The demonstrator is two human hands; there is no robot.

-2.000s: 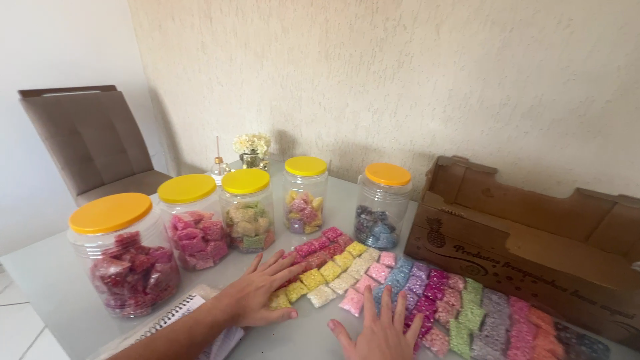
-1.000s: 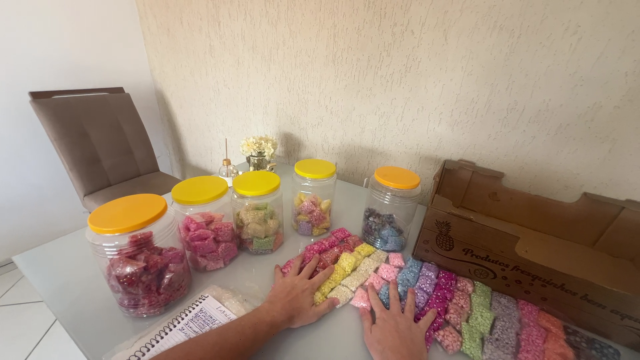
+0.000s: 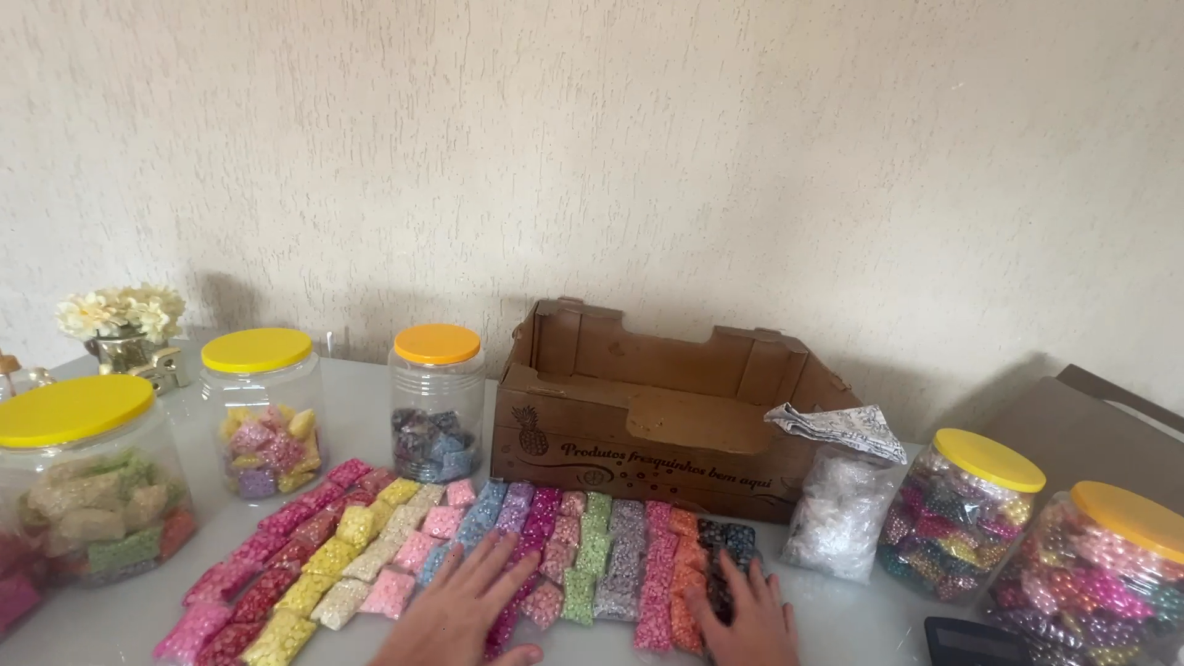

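Observation:
Small clear packets of beads point(image 3: 333, 558) lie in colour-sorted rows on the glass-topped table, from pink and red through yellow, blue, purple and green to orange and black. My left hand point(image 3: 467, 601) rests with spread fingers over the blue, lilac and magenta packets in the middle, holding nothing. At the right end my right hand point(image 3: 751, 610) has its fingers apart on the black packets point(image 3: 731, 541) and beside the orange ones, grasping none.
A cardboard produce box point(image 3: 647, 462) stands behind the rows. Lidded jars of packets, such as one with an orange lid point(image 3: 437, 435), stand at left. At right are a bag of white material point(image 3: 837, 518), two jars of shiny beads point(image 3: 957, 518), a dark device point(image 3: 971, 643) and a chair point(image 3: 1082, 407).
The view has swung right. My right hand has moved rightward along the rows to the black packets. My left hand has shifted from the yellow and cream packets to the blue and magenta ones.

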